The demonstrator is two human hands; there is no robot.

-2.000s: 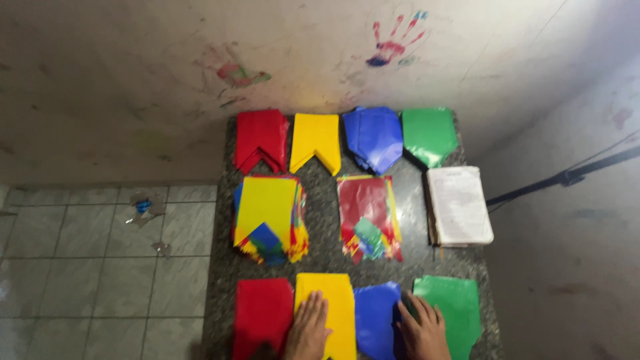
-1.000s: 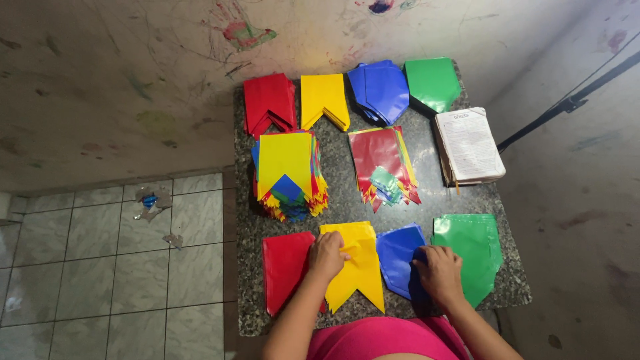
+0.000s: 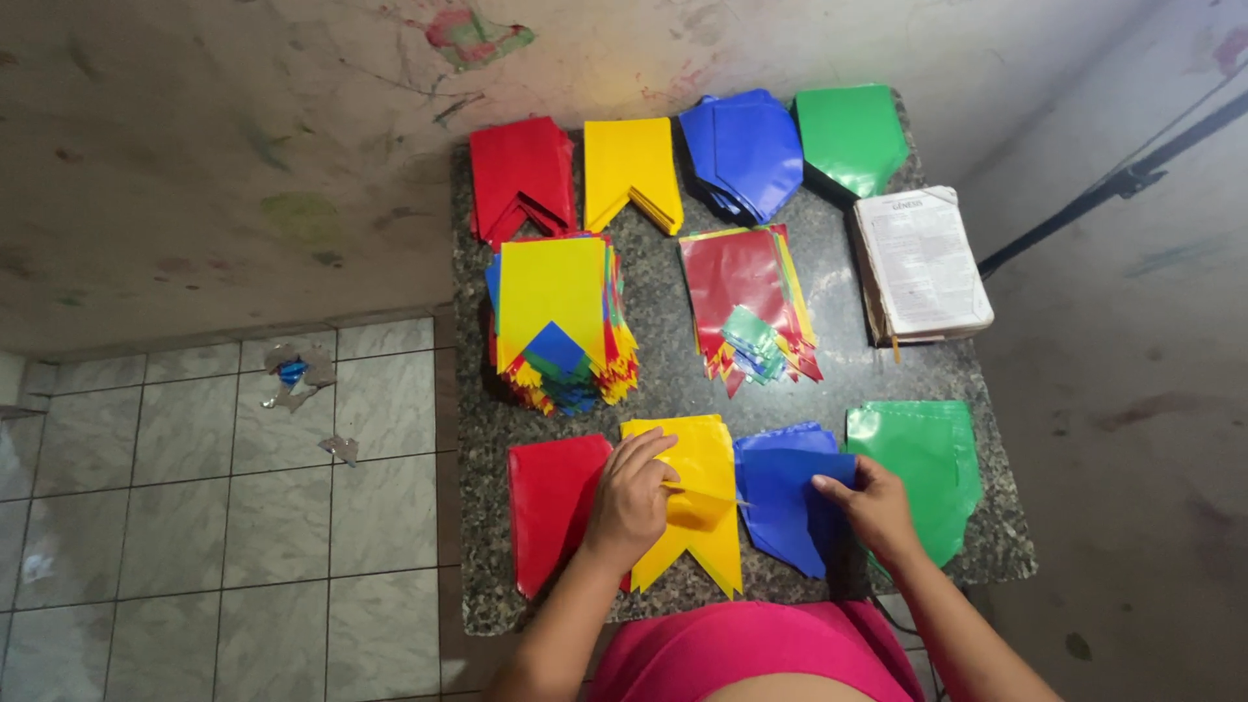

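My left hand (image 3: 632, 497) grips the edge of a yellow plastic pennant (image 3: 700, 497), raised off the yellow stack (image 3: 692, 444) beneath. Between thumb and fingers, my right hand (image 3: 873, 502) holds a blue pennant (image 3: 804, 473) lifted above the blue stack (image 3: 775, 526). A red pennant stack (image 3: 554, 502) lies left of my left hand, and a green one (image 3: 926, 468) right of my right hand. Farther back, a thick mixed stack with yellow on top (image 3: 553, 283) and a thinner one topped with dark red (image 3: 736, 278) lie side by side, small cut pieces at their notched ends.
Along the wall lie red (image 3: 522, 171), yellow (image 3: 629, 161), blue (image 3: 746, 156) and green (image 3: 850, 132) stacks. A thick open book (image 3: 926, 263) is at the right of the granite table (image 3: 829, 370). Torn scraps (image 3: 304, 375) lie on the tiled floor. A dark bar (image 3: 1102, 200) crosses at right.
Both hands rested on the front yellow and blue stacks; now each holds a pennant lifted from its stack. The view has shifted, showing more of the arms and the pink clothing.
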